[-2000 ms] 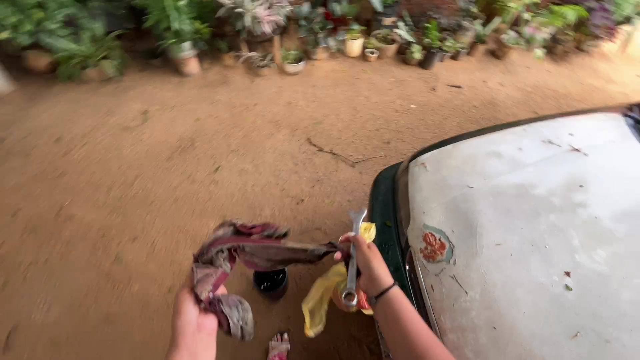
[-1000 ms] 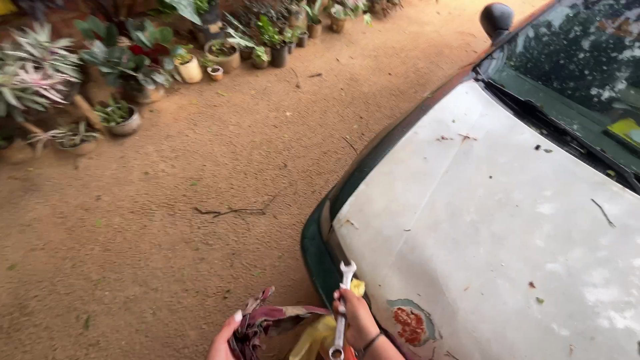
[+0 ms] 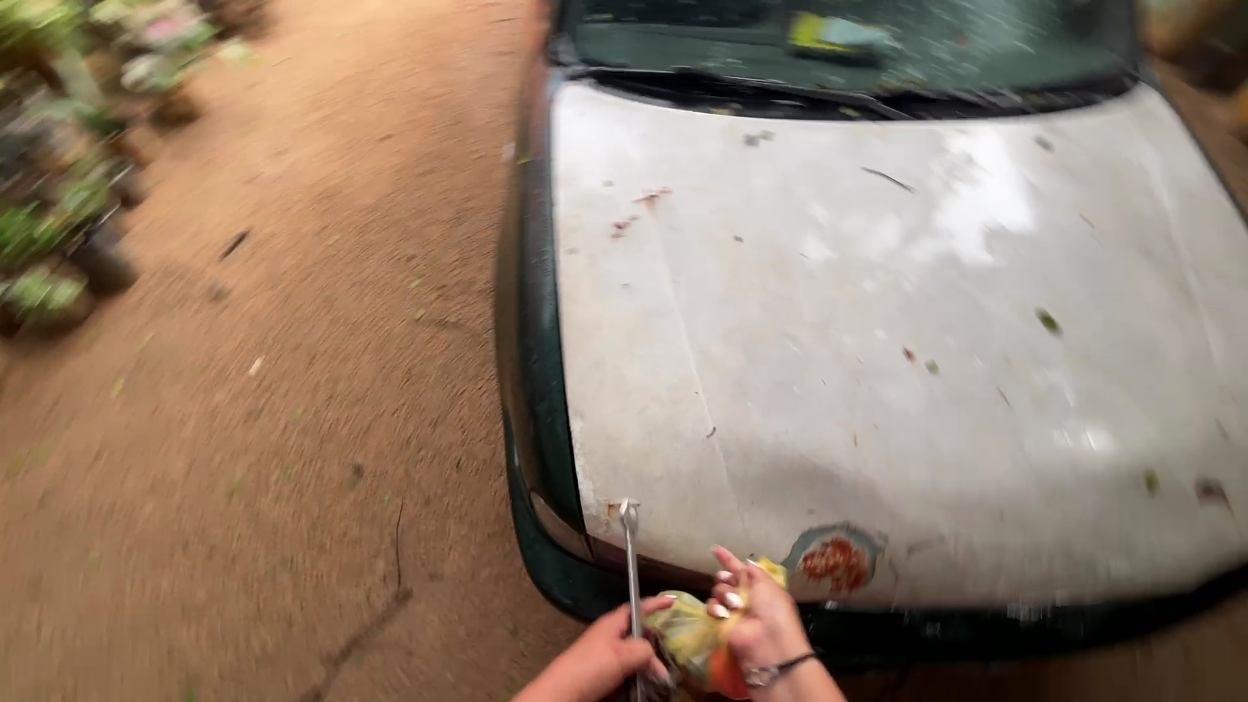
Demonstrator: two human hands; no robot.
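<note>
At the bottom middle, my left hand point(image 3: 609, 651) grips a long metal wrench point(image 3: 633, 570), whose head points up in front of the car hood's corner. Beside it on the right, my right hand point(image 3: 767, 624) holds a yellow plastic bag point(image 3: 689, 629), bunched between the two hands, with something orange low in it. A dark band circles my right wrist. A little dark cloth shows under my left hand, mostly hidden. The white car hood point(image 3: 877, 341) has a round rust patch point(image 3: 837, 564) just right of my right hand.
The car's dark green front fender point(image 3: 539, 390) and bumper point(image 3: 955, 634) edge the hood. Leaves and twigs lie on the hood, below the windshield point(image 3: 936, 44). Brown dirt ground point(image 3: 292, 390) is on the left, with potted plants point(image 3: 58, 214) at the far left.
The wrench, earlier in my right hand, is now in my left. The cloth my left hand held is mostly out of sight. The view has turned right, onto the car's front.
</note>
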